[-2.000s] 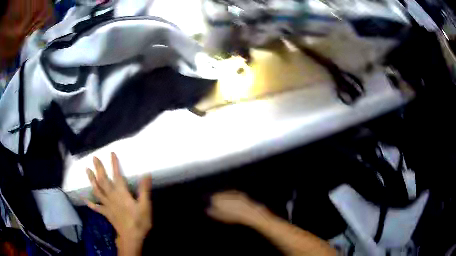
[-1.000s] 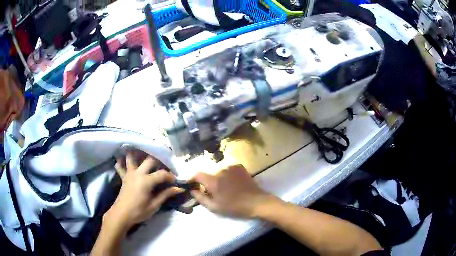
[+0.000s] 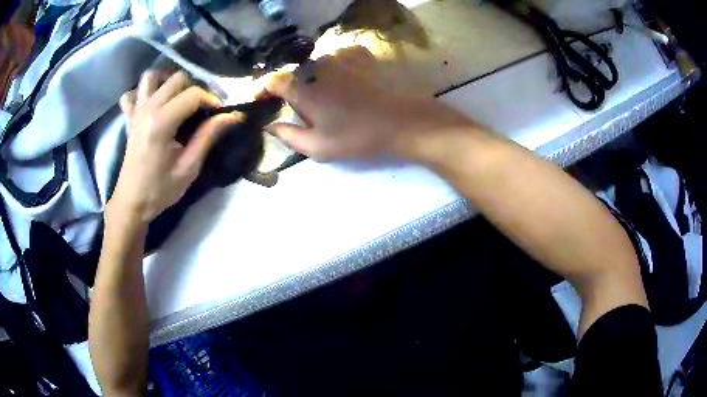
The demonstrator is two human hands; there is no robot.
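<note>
My left hand (image 3: 167, 143) pinches black fabric (image 3: 232, 151) on the white table, just left of the lit needle area. My right hand (image 3: 333, 105) is at the same fabric, its thumb and fingers closing on the fabric's right end. A small pale strip lies under the fabric's edge. The grey-white and black garment (image 3: 74, 101) is heaped to the left and joins the dark cloth. The sewing machine head (image 3: 271, 12) shows only in part at the top; the needle and presser foot are hidden or too blurred to tell.
Black scissors (image 3: 581, 66) lie on the table at the right, beyond my right forearm. The table's pale, worn edge (image 3: 372, 252) runs diagonally across the view. A blue lattice basket (image 3: 194, 372) is below the table at lower left. Black and white fabric hangs or lies at lower right.
Both hands came up from the table's front edge to the black fabric and still hold it. The view has since tilted down, so the machine and both hands sit higher in the picture.
</note>
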